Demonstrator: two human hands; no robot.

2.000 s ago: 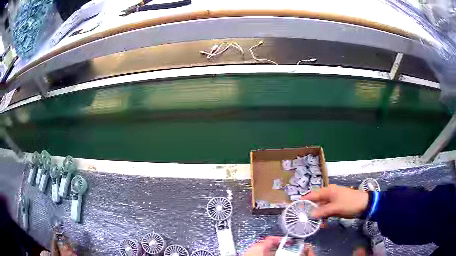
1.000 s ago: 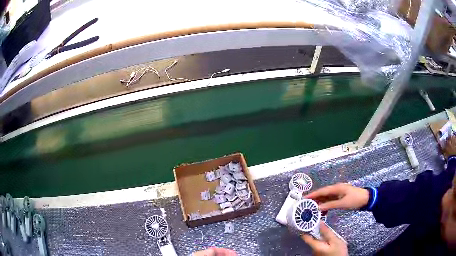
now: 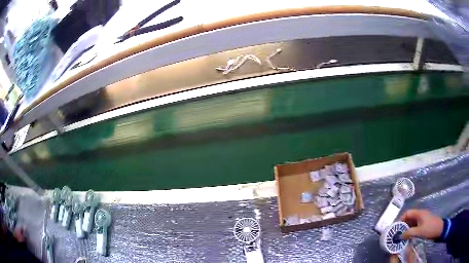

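Observation:
Neither my left hand nor my right hand is in the picture. Nearest in front of me, a white handheld fan (image 3: 247,230) lies on the bubble wrap, its handle cut off by the bottom edge. Right of it stands a shallow brown cardboard box (image 3: 294,171) at the belt edge. Small pale squarish parts (image 3: 334,192) are heaped in its right side, with a few loose at the left and front. One similar part (image 3: 326,234) lies just outside the front wall.
At right, a neighbouring worker's hand (image 3: 424,224) holds a white fan (image 3: 395,237); another white fan (image 3: 403,188) lies beyond it. Green fans (image 3: 102,226) lie at left. Beyond are the green belt (image 3: 231,154), thin cables (image 3: 239,62) and dark-handled pliers (image 3: 154,23).
The view swung right and then back left. The white fan held before me two seconds ago and the hands at the bottom edge have left the picture. The neighbour's hand has moved away from the box.

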